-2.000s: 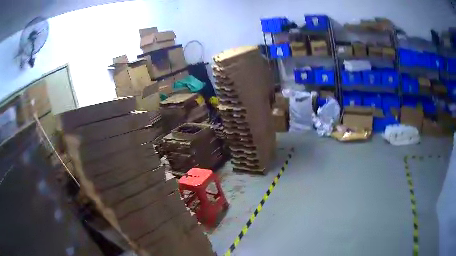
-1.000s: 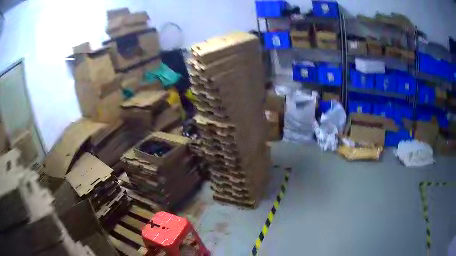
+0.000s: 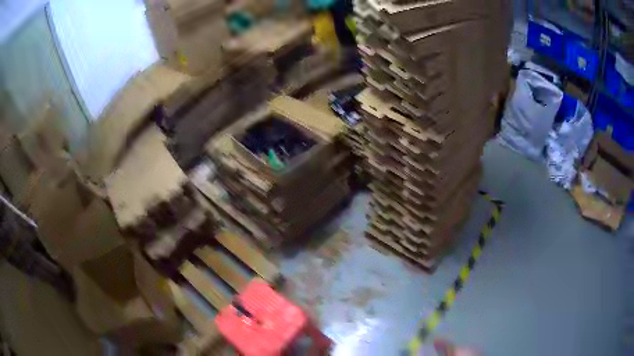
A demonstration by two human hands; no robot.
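A small blurred pinkish shape at the bottom edge looks like part of my right hand [image 3: 455, 350]; it is cut off, and whether it holds anything cannot be told. My left hand is not in view. The red plastic stool [image 3: 264, 321] is nearest at the bottom, with a slot in its top. Behind it on the left is a slatted wooden pallet [image 3: 245, 254]. Cut cardboard pieces [image 3: 146, 174] are stacked at the pallet's far left. A tall stack of cut cardboard pieces [image 3: 445, 132] with notched edges stands on the floor right of centre.
A low cardboard stack [image 3: 306, 198] has an opening with dark items and a small green thing inside. Cartons [image 3: 76, 229] crowd the left. Yellow-black tape [image 3: 455, 281] marks the grey floor. White bags [image 3: 532, 111], an open carton [image 3: 612, 167] and blue bins [image 3: 562, 45] are at the right.
The view has tipped down and moved closer to the stacks, which now look larger. The near brown stack on the left has left the picture. A pinkish shape has appeared at the bottom edge.
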